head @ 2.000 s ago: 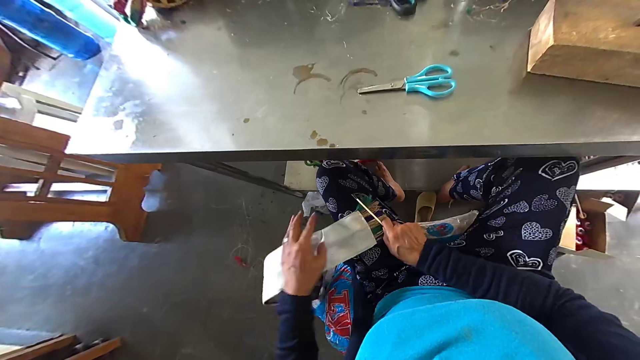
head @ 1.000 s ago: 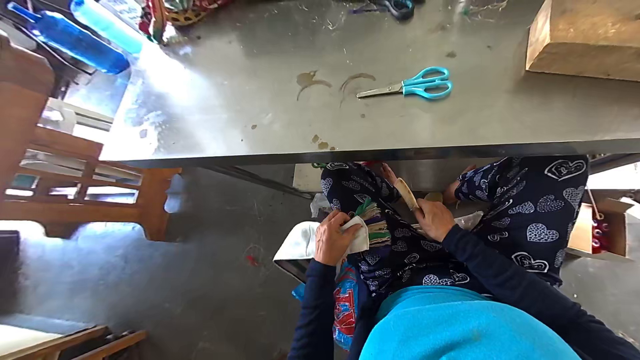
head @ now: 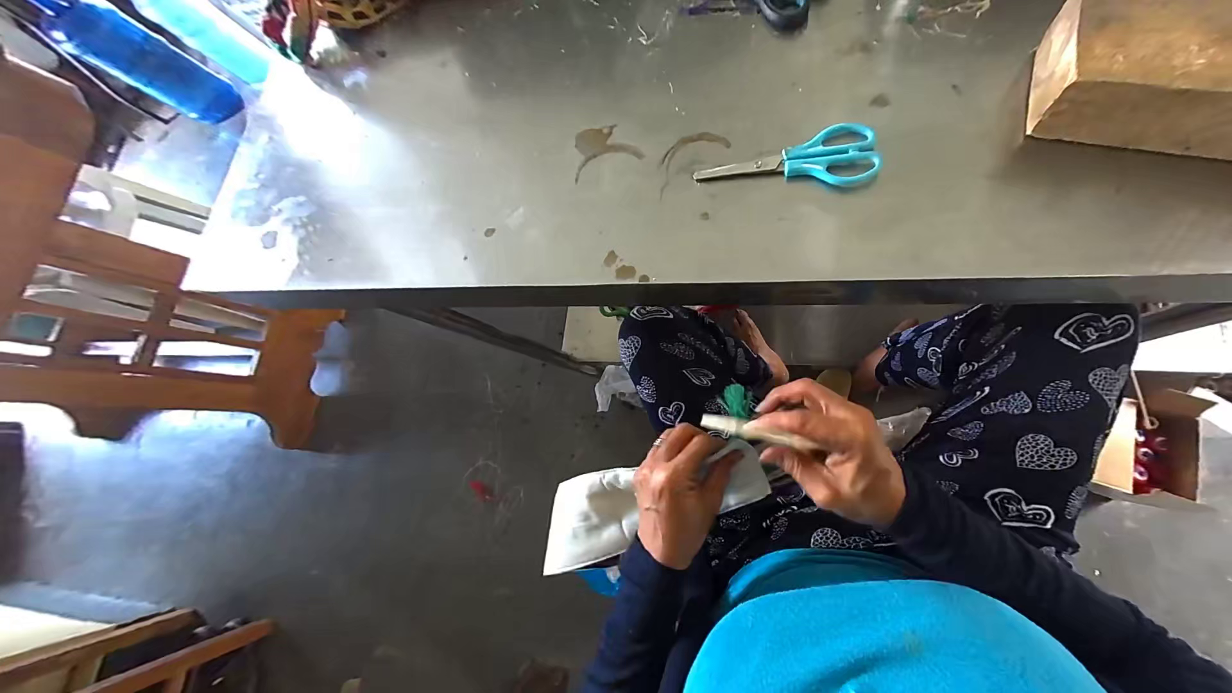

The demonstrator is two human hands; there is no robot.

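Note:
My left hand (head: 679,491) grips a strip of white cloth (head: 592,520) over my lap. A green thread tassel (head: 737,401) shows at the cloth's far end, just beyond the fingers. In my right hand (head: 842,452) is a flat, pale, narrow tool (head: 760,433), perhaps a comb or brush, held across beside the tassel. Its exact kind cannot be told. The fingers of both hands hide part of the cloth's end.
Scissors with light blue handles (head: 833,156) lie on the metal table (head: 462,212). A wooden block (head: 1136,87) sits at its right. Blue bottles (head: 154,63) stand at upper left, beyond a wooden chair (head: 135,385). An open cardboard box (head: 1174,433) holds red things.
My right hand has moved left with the pale tool, close to my left hand. The coloured threads spread at the cloth's end a second ago are now mostly covered; a green tuft shows.

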